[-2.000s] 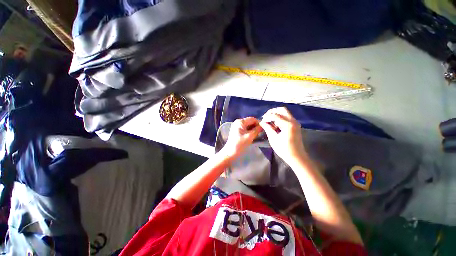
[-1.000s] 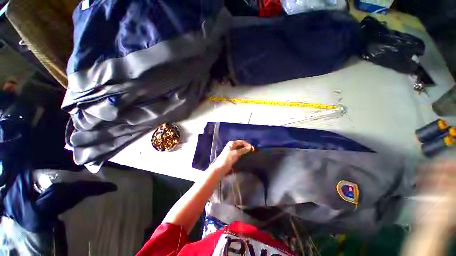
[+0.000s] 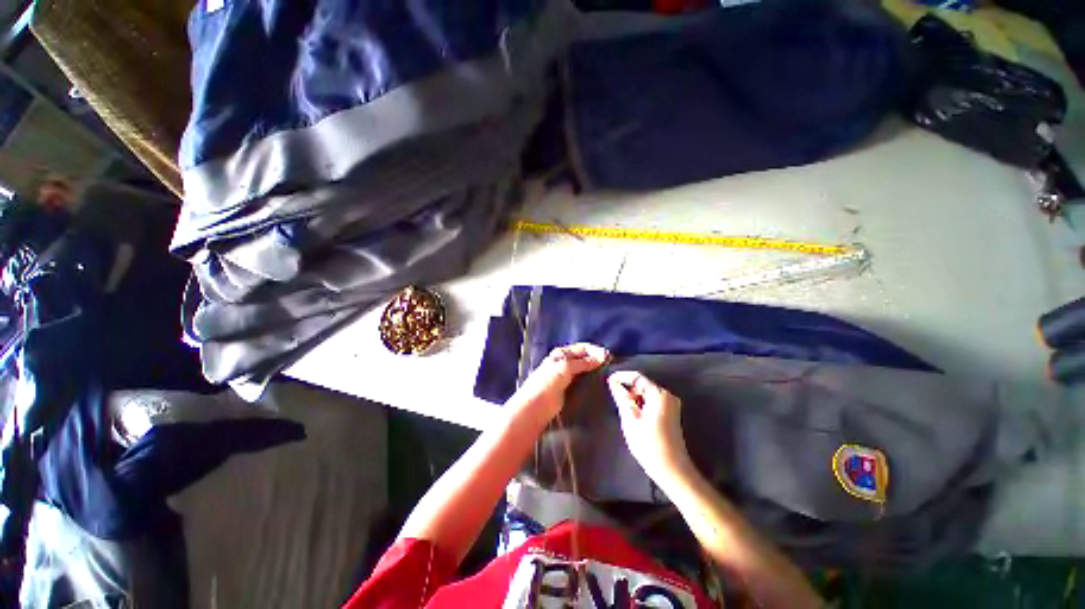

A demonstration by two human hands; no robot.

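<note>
A grey jacket [image 3: 761, 416] with a navy shiny panel [image 3: 714, 327] and an orange-edged crest patch [image 3: 860, 472] lies spread nearest me. My left hand [image 3: 571, 366] pinches the jacket's edge where grey meets navy. My right hand [image 3: 648, 416] is just right of it over the grey cloth, fingertips drawn together. A needle cannot be made out; something small and dark shows at the right fingertips. Fine thread strands [image 3: 569, 470] hang below my left hand over my lap. A round dish of glittering gold-brown pieces [image 3: 412, 320] stands left of the jacket.
A large grey and navy jacket pile [image 3: 357, 155] is upper left. A folded navy garment [image 3: 726, 101] lies behind the yellow tape measure [image 3: 702, 240]. A black plastic bag [image 3: 988, 95] is far right, dark spools [image 3: 1062, 339] at the right edge. A person is partly visible far left.
My right hand, blurred at the far lower right one second ago, is back beside my left hand. My left hand has kept its pinch on the jacket edge. The view has shifted slightly.
</note>
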